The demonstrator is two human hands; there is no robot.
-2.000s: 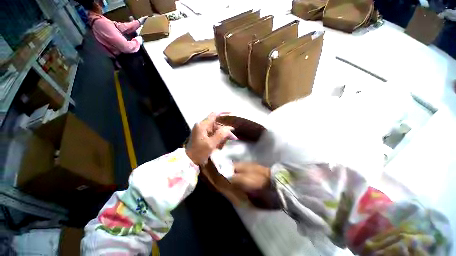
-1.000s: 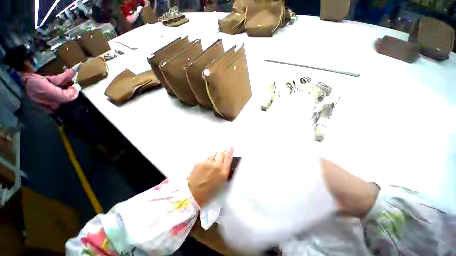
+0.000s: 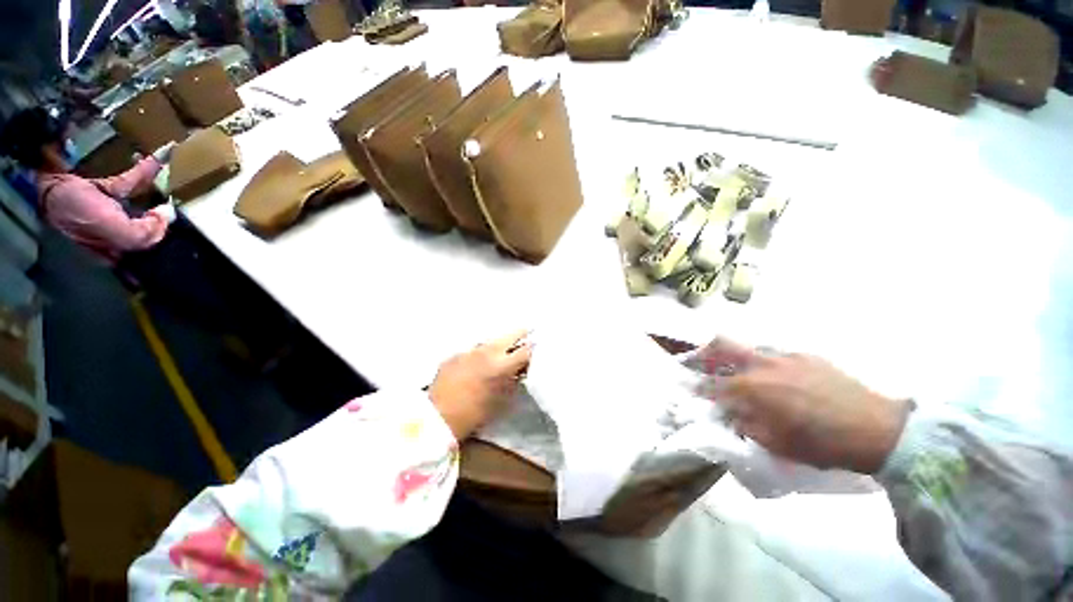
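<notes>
A brown handbag (image 3: 512,480) stands at the near table edge, its mouth up. White tissue (image 3: 594,412) covers much of the mouth and hangs over its near side. My left hand (image 3: 480,386) is at the left of the mouth, its fingers closed on the tissue's edge. My right hand (image 3: 800,406), slightly blurred, is at the right of the mouth with its fingertips on the tissue. The tissue hides most of the bag's inside. Both forearms wear flowered white oversleeves.
Several upright brown bags (image 3: 524,171) stand in a row beyond my left hand, with slumped brown pieces (image 3: 277,194) left of them. Rolled straps (image 3: 694,235) lie in a heap on the white table (image 3: 882,235). A person in pink (image 3: 106,212) works at far left.
The white tissue, a blurred mass between my hands before, is now spread over the bag mouth. My right hand has moved up and stands higher. The whole strap heap now shows.
</notes>
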